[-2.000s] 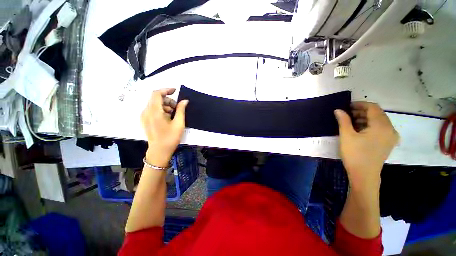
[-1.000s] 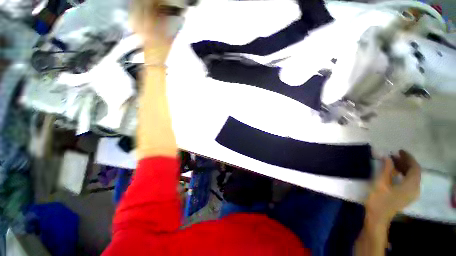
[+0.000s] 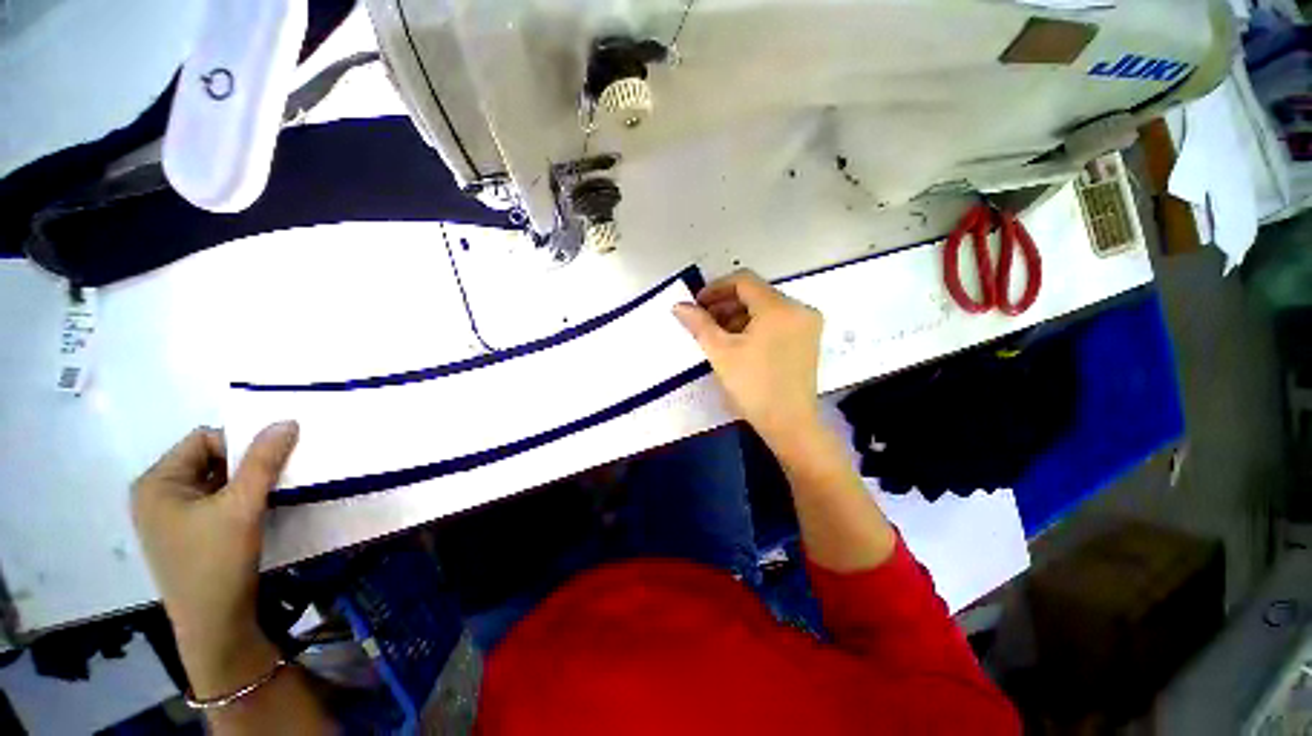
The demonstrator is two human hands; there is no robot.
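A white curved piece point(image 3: 475, 400) lies over the black curved band point(image 3: 417, 473) at the table's front. The band's black edges show along its top and bottom and at its right end. My left hand point(image 3: 216, 525) pinches the left end, thumb on top. My right hand point(image 3: 763, 352) pinches the right end. Fingertips under the pieces are hidden. The presser foot area point(image 3: 554, 245) is just behind the band, not touching it.
The cream sewing machine point(image 3: 777, 130) spans the back. Dark joined pieces point(image 3: 331, 180) lie left of the needle. Red scissors point(image 3: 993, 266) lie at right. A blue crate point(image 3: 1115, 403) and dark pile point(image 3: 964, 417) are below right.
The black band lay uncovered before; a white piece now covers most of it. My left hand has come back from the far left to its left end. The view has shifted right.
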